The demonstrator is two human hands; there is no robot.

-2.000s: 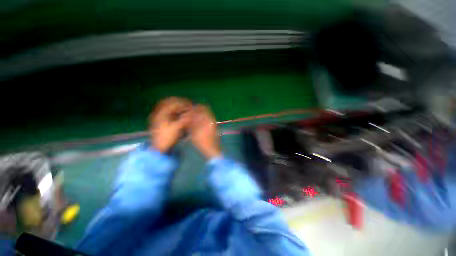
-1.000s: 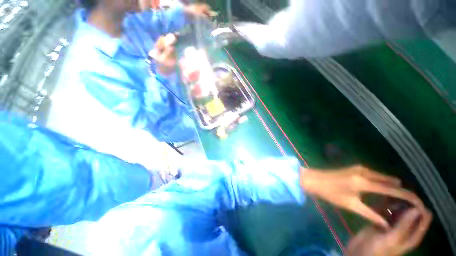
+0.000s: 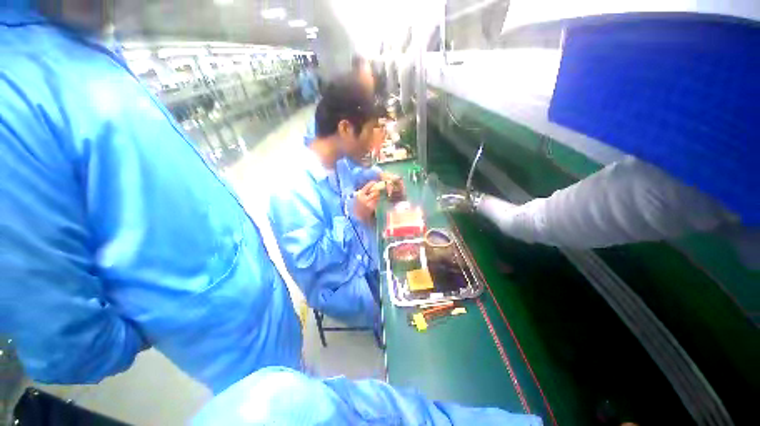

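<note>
My left sleeve (image 3: 367, 406) runs along the bottom edge. Only a sliver of skin, probably my left hand (image 3: 629, 423), shows at the bottom edge beside a small dark shape. What it holds cannot be seen. My right hand is out of the picture. A metallic-rimmed tray (image 3: 477, 281) lies on the green bench (image 3: 425, 362), holding a tape roll (image 3: 438, 238) and a yellow block (image 3: 419, 279). Thin tools (image 3: 437, 314) lie at its near side. A red container (image 3: 406, 220) stands beyond it.
A person in a blue smock (image 3: 150, 208) stands close at left. Another person (image 3: 312, 216) sits working at the bench. A grey-white sleeve (image 3: 583, 208) reaches across the dark green belt (image 3: 533, 308) from the right. A metal rail (image 3: 650, 333) runs along the belt. A blue sheet (image 3: 658, 108) hangs upper right.
The view has swung up and along the bench. My hands, held together over the belt a second before, have dropped almost wholly below the picture. The tray and seated person show more clearly.
</note>
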